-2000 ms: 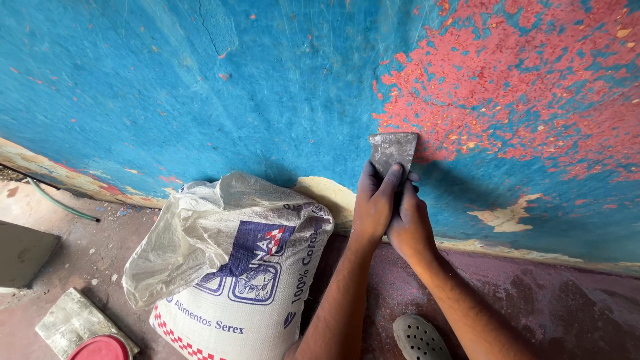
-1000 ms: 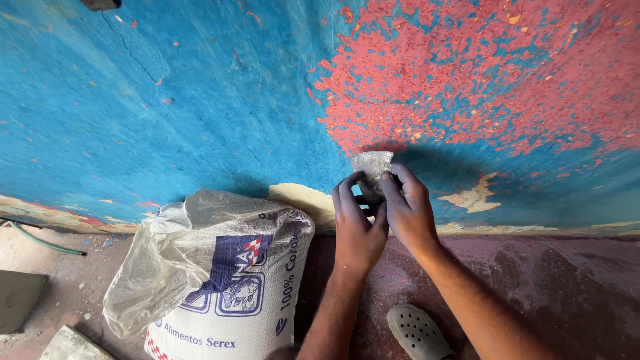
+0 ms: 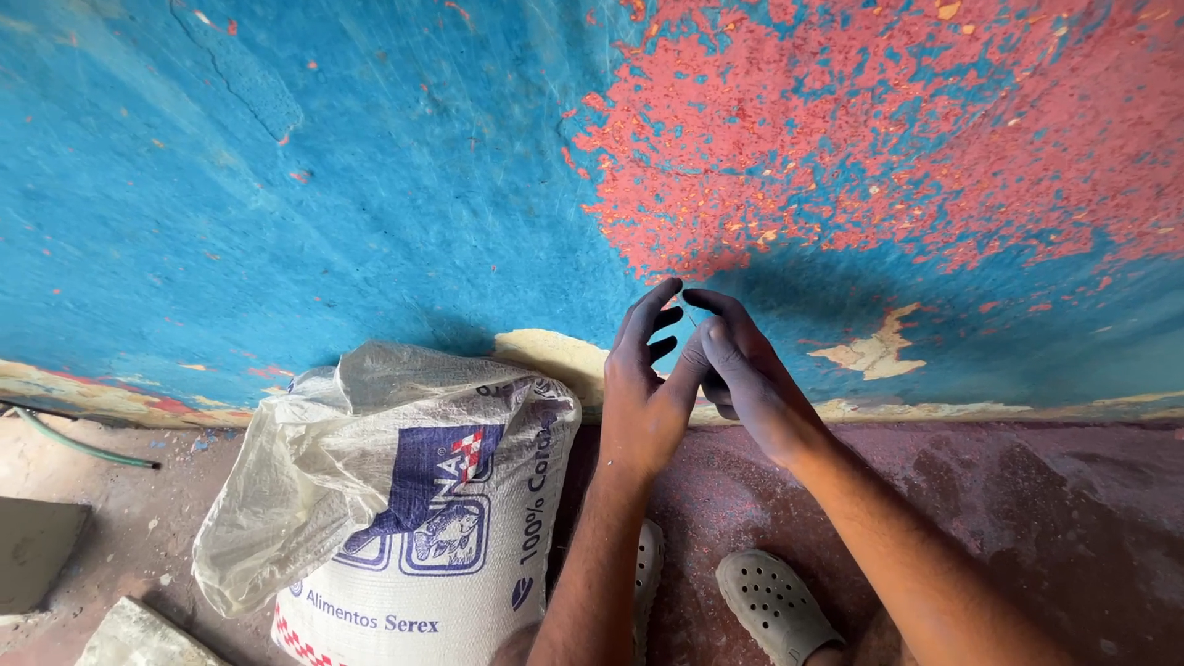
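Observation:
My left hand [image 3: 647,370] and my right hand [image 3: 745,370] are close together in front of the lower part of the painted wall [image 3: 444,185], both dusted dark blue-grey. Between their fingertips the metal scraper blade [image 3: 689,310] shows only as a thin line, seen edge-on. The thumbs and bent fingers of both hands meet around it; its lower part is hidden. Above the hands lies a patch of flaking red paint [image 3: 721,166] on the blue wall.
A printed woven sack [image 3: 462,592] with clear plastic [image 3: 287,499] over it stands at the wall's foot, left of my arms. A green hose [image 3: 88,449], a grey block [image 3: 37,555] and a pale slab [image 3: 139,638] lie at left. Grey clogs [image 3: 777,601] are on the dusty floor.
The scraper blade, earlier seen from its flat face, has turned edge-on between my hands. Two seconds ago it was against the wall at the red patch's lower edge.

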